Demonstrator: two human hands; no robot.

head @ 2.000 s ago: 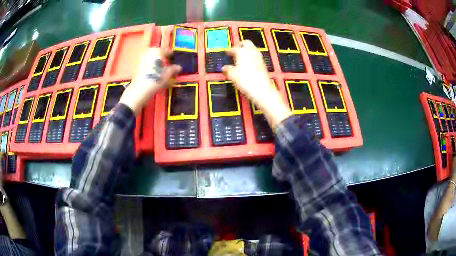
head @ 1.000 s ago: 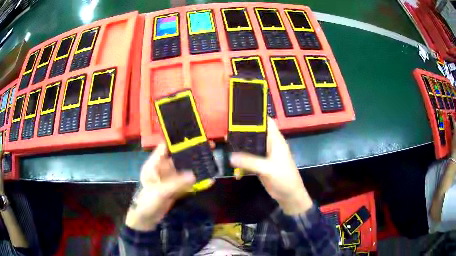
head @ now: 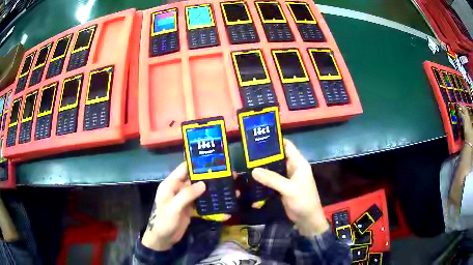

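My left hand point(head: 174, 204) holds a keypad phone point(head: 209, 155) upright, its thumb on the upper keys. My right hand point(head: 295, 191) holds a second keypad phone point(head: 262, 137), its thumb on the keys just under the screen. Both screens are lit blue with white characters. The phones are side by side, a little apart, at the bench's near edge. Behind them the red-orange foam tray point(head: 148, 133) has two empty pockets at the front left. Its other pockets hold phones; the two at the back left have lit screens, the rest are dark.
Another foam tray point(head: 129, 77) with dark phones and one empty pocket lies left. A red tray point(head: 383, 207) with jumbled phones sits low at right. A further tray point(head: 433, 64) and another person's arm point(head: 459, 165) are at far right. The green bench point(head: 384, 77) has a metal edge.
Two phones have come out of the tray's front-left pockets into my hands. Their screens, dark one second ago, are now lit. Both phones are now more level and slightly lower.
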